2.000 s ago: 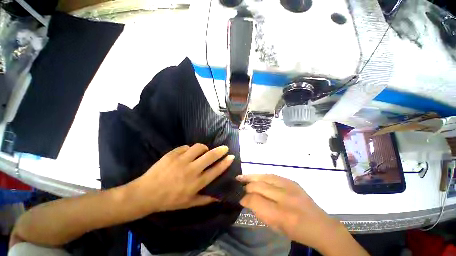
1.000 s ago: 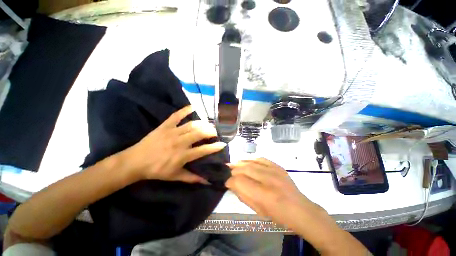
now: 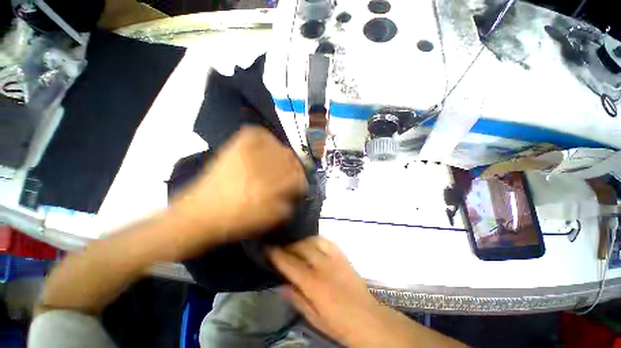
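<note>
A black garment piece (image 3: 231, 102) lies bunched left of and below the needle area of the white sewing machine head (image 3: 402, 68). My left hand (image 3: 248, 183) is blurred, on top of the garment piece, with fingers curled on the fabric beside the machine head. My right hand (image 3: 320, 282) is at the piece's lower right edge near the table front, its fingertips on the cloth. The presser foot and needle are hidden by the fabric and the machine head. The thread tension knob (image 3: 383, 147) is right of the needle area.
Black cut pieces (image 3: 102, 122) lie at the left, beside a crumpled clear plastic bag (image 3: 51, 68). A smartphone (image 3: 502, 216) with a lit screen lies right of the machine head. The table's front edge (image 3: 476, 300) has ruler marks. Part of another person's arm (image 3: 133, 12) shows at the upper left.
My left hand has moved up and closed its fingers on the fabric. My right hand has moved lower. The garment piece is gathered more narrowly, its upper part nearer the machine head.
</note>
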